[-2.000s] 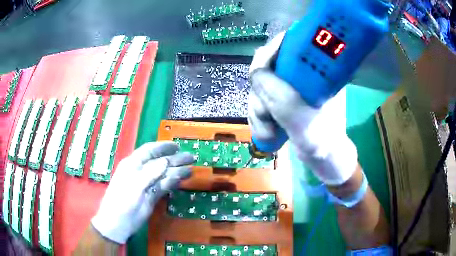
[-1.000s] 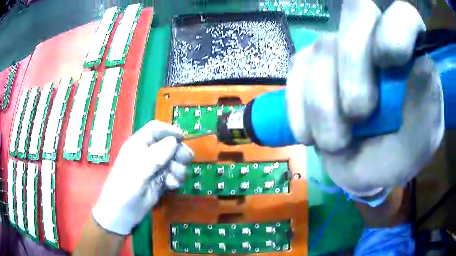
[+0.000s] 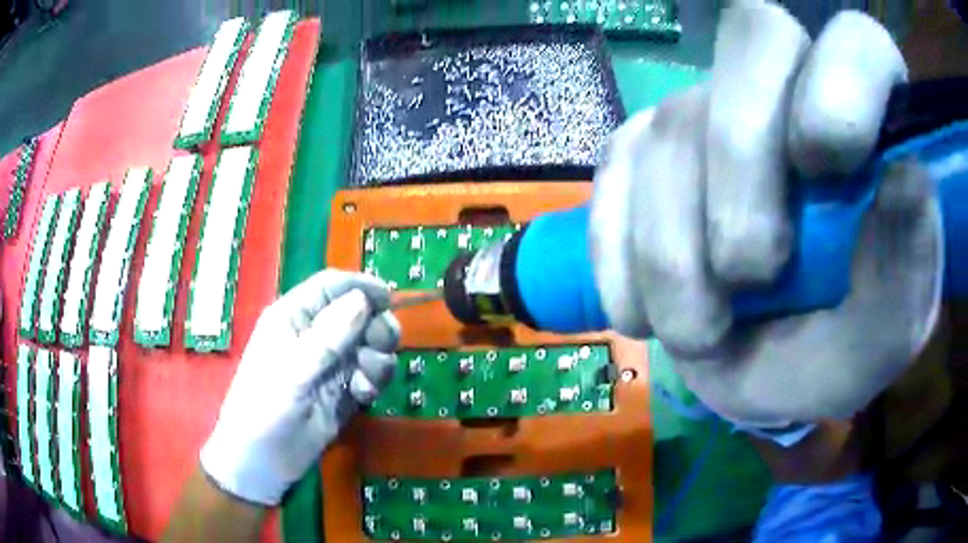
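My right hand (image 3: 764,233), in a white glove, grips the blue electric screwdriver (image 3: 563,267), which lies nearly level and points left. Its thin bit reaches the fingertips of my left hand (image 3: 308,371), also white-gloved, with thumb and forefinger pinched at the bit's tip. Any screw there is too small to make out. Below them is the orange-brown fixture (image 3: 488,437) with three green circuit boards in its pockets: an upper one (image 3: 398,255) partly behind the screwdriver, a middle one (image 3: 494,382) and a lower one (image 3: 494,507).
A black tray (image 3: 483,106) of tiny silver screws lies beyond the fixture. Rows of white strips with green edges (image 3: 221,249) lie on a red sheet (image 3: 175,424) at left. Another green board (image 3: 605,15) shows at the top edge.
The screwdriver has swung from pointing down at the upper board to nearly level. My left fingertips have closed at its bit. Over the last second, both have shifted only slightly.
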